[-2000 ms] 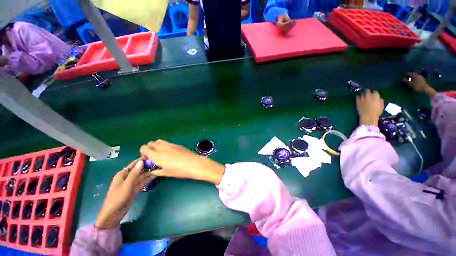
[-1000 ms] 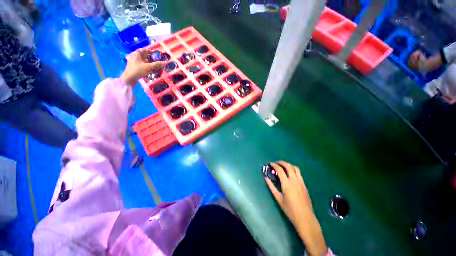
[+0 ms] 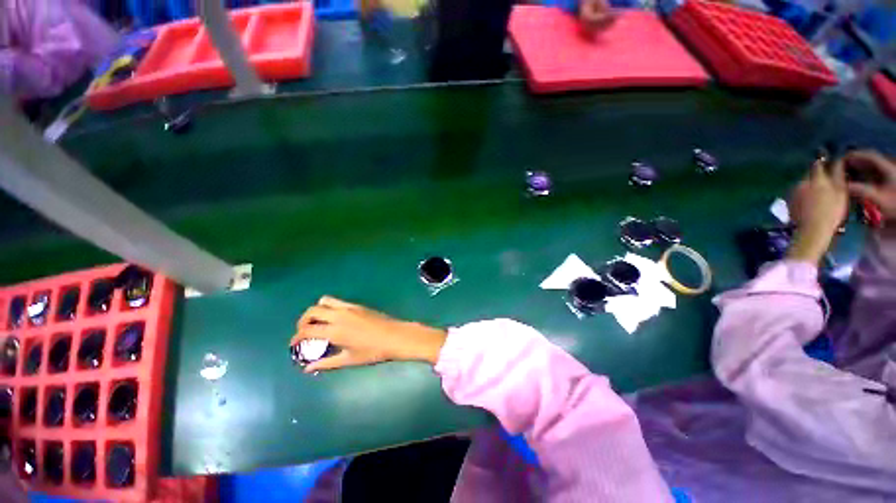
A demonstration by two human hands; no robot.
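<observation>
My right hand [image 3: 346,336] is on the green bench at centre left, its fingers closed around a round watch head [image 3: 312,350] with a bright, shiny face. My left hand is not in view; a sliver of pink at the bottom left corner may be my sleeve. The red compartment tray [image 3: 162,378] is at the left, with dark round watch heads in its pockets. A single black watch head [image 3: 435,270] lies on the bench to the right of my right hand. A clear shiny piece [image 3: 213,367], perhaps film, lies between tray and hand.
White sheets [image 3: 644,293] with dark units on them and a yellowish tape roll [image 3: 687,269] lie to the right. A neighbour's hands [image 3: 823,204] work at far right. Several small units lie along the belt. A grey post [image 3: 108,206] stands at left. Red trays line the far side.
The view has swung from the tray back to the bench. My left hand, which was holding a unit over the tray, has left view. My right hand is still around a watch head on the bench.
</observation>
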